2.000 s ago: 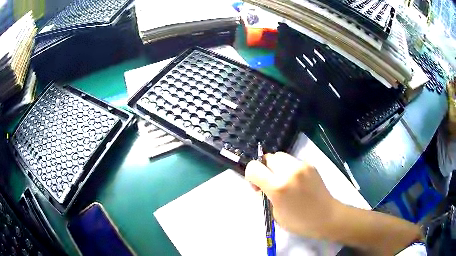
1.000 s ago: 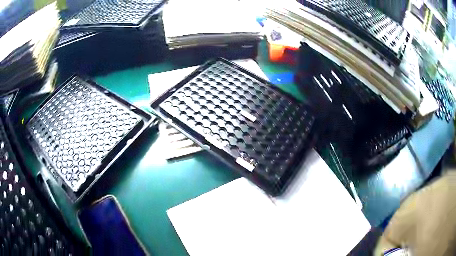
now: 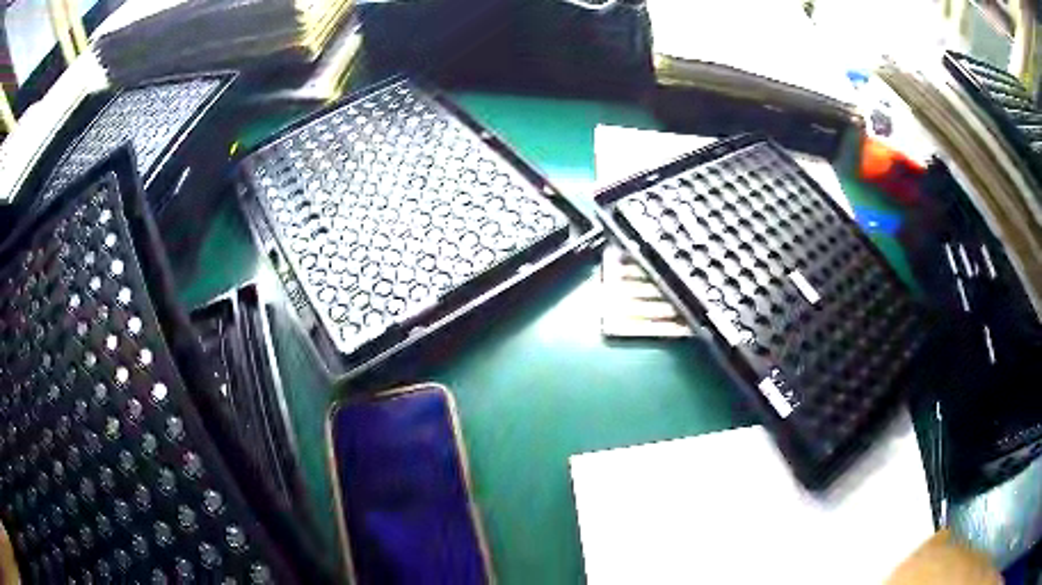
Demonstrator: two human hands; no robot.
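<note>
A black pocketed tray with silvery round parts (image 3: 126,446) is tilted at the left, cut off by the picture's edge. A sliver of my left hand (image 3: 7,562) shows at the left edge beside this tray; its fingers are hidden. My right hand (image 3: 946,562) is cut off at the bottom right, over the white sheet's corner; its grip is not visible. A glossy pocketed tray (image 3: 400,217) lies mid-bench. A darker pocketed tray with white labels (image 3: 777,286) lies right of it, overlapping the white paper sheet (image 3: 731,503).
A dark phone with a gold edge (image 3: 406,486) lies at the bottom middle. Black tray rims (image 3: 257,377) show beside the left tray. Paper stacks (image 3: 217,40) stand at the back left and back right. An orange-red object (image 3: 889,162) and dark trays (image 3: 983,331) are at the right.
The view has swung left, so the bench things shift right and more of the left tray shows. A sliver of my left hand has appeared. My right hand, earlier at the labelled tray with a pen, is at bottom right.
</note>
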